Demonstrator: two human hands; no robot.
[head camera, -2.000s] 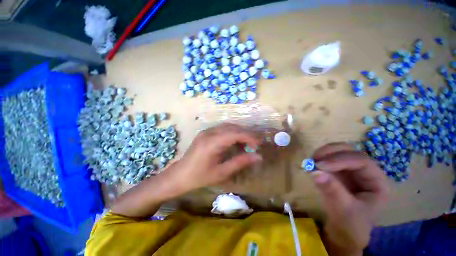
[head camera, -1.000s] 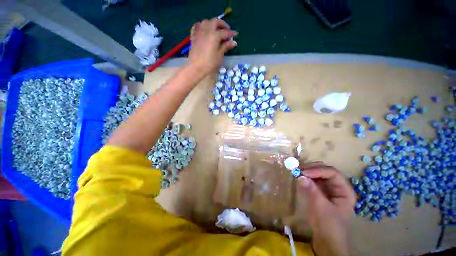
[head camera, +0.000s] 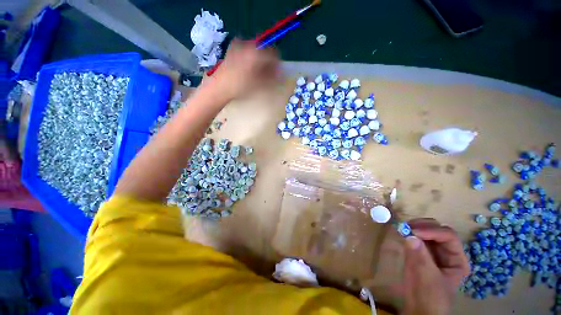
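Observation:
My right hand (head camera: 433, 261) pinches a small blue-and-white piece (head camera: 404, 229) between thumb and fingertips, just right of a flat white disc (head camera: 381, 214) on the clear film patch (head camera: 307, 224). My left hand (head camera: 252, 69) is blurred over the far left table edge, above the red brush. Its fingers look curled, and whether it holds anything cannot be seen. Grey-green caps (head camera: 215, 178) lie heaped on the left, partly behind my left forearm. Blue-and-white pieces (head camera: 520, 240) lie heaped on the right.
A cluster of white-capped pieces (head camera: 332, 117) lies at top centre. A white bottle (head camera: 448, 141) lies at upper right. A blue bin (head camera: 138, 132) full of caps stands at left. Beyond the edge are a red brush (head camera: 280, 26), a blue pen (head camera: 280, 35), a small pale piece (head camera: 321, 39) and a dark flat object (head camera: 458, 18).
My left hand went from above the film to beyond the far table edge, then back a little toward the table. A small pale piece now lies beyond that edge. My right hand keeps its piece near the disc.

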